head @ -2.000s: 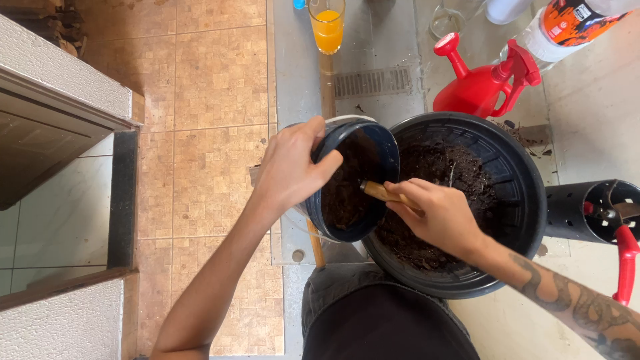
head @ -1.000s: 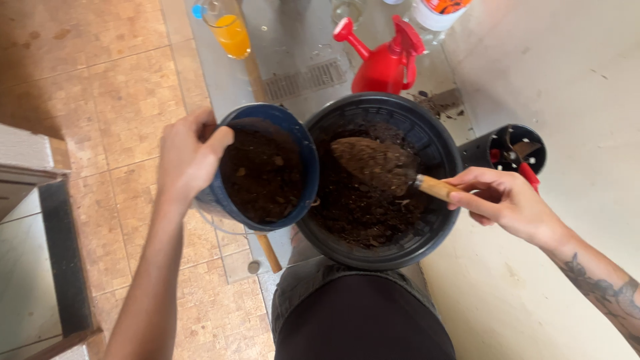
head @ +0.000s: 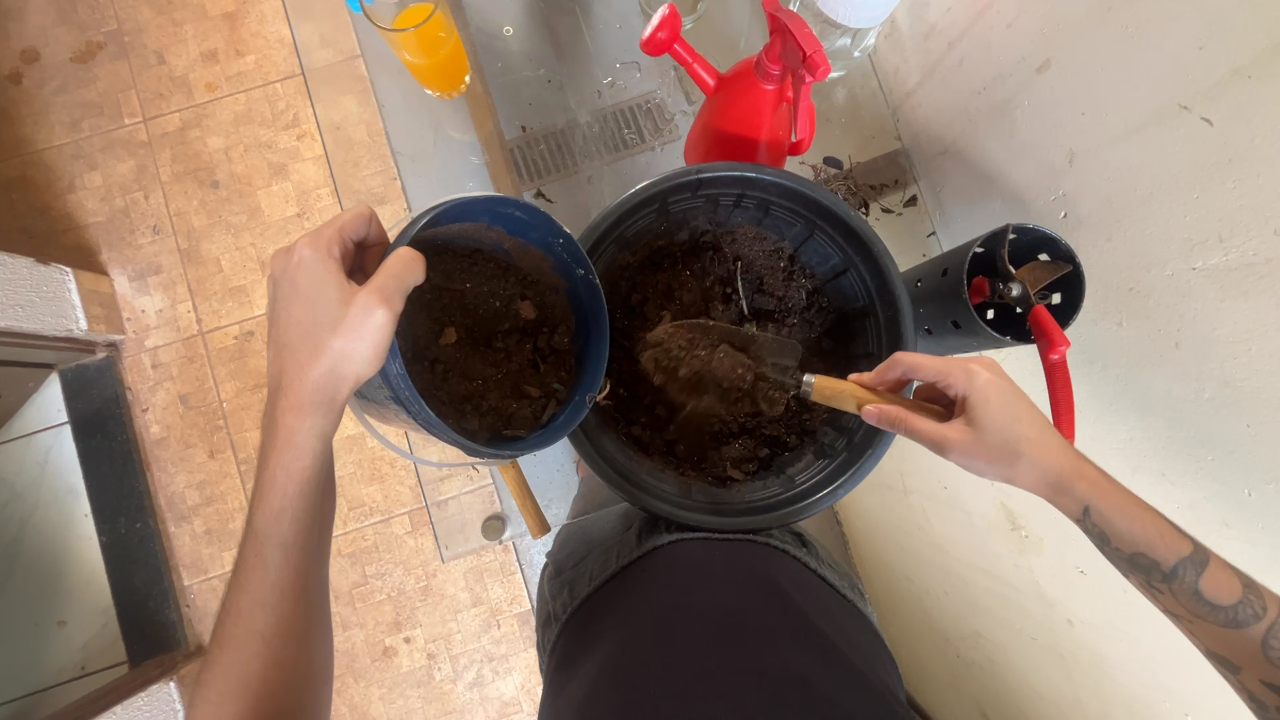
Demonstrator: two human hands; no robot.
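Note:
My left hand [head: 345, 300] grips the upper left rim of a blue bucket [head: 590, 300], which holds dark soil [head: 490, 350] and stands tilted beside a wide black plastic pot [head: 740, 515]. My right hand [head: 960, 410] holds the wooden handle of a garden trowel [head: 850, 394] between thumb and fingers. The trowel's blade, loaded with soil, lies over the dark soil [head: 770, 270] inside the pot. My left fingertips are hidden behind the bucket's rim.
A red watering can with spray trigger [head: 745, 115] stands behind the pot. Right of it, a perforated black container [head: 990, 290] holds red-handled pruning shears [head: 1050, 350]. A glass of orange drink [head: 430, 50] stands at the back left. A pale wall [head: 1150, 200] bounds the right side.
My right hand has moved the trowel from inside the bucket over to the black pot. The bucket was tipped further toward the pot two seconds ago. The view has shifted.

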